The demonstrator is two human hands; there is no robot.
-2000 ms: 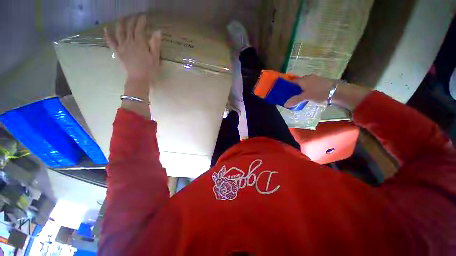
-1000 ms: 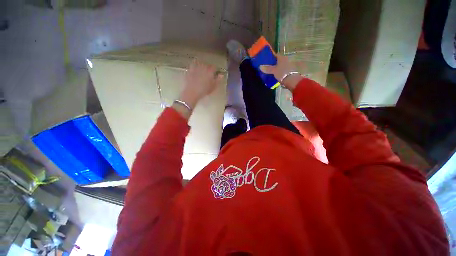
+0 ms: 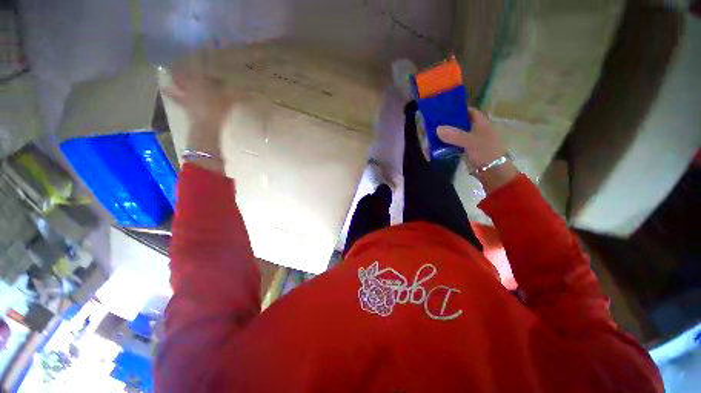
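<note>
A large brown shipping carton [image 3: 284,176] stands in front of me, left of my legs, its top closed with a line of dark print near the far part. My left hand [image 3: 201,104] is blurred, with fingers spread over the carton's upper left edge; whether it touches is not clear. My right hand [image 3: 478,140] holds a blue and orange tape dispenser [image 3: 444,104] beside the carton, above my leg. The dispenser's orange end points away from me and is apart from the carton.
An open carton with bright blue lining [image 3: 123,176] stands at the left. Large brown cartons [image 3: 538,92] stand at the right. An orange-red stool [image 3: 496,257] shows partly beside my right hip. A cluttered table with blurred small goods [image 3: 100,338] is at the lower left.
My left hand has moved left across the carton and its fingers have spread. My right hand, still holding the tape dispenser, has shifted right in the view. The whole view has also shifted.
</note>
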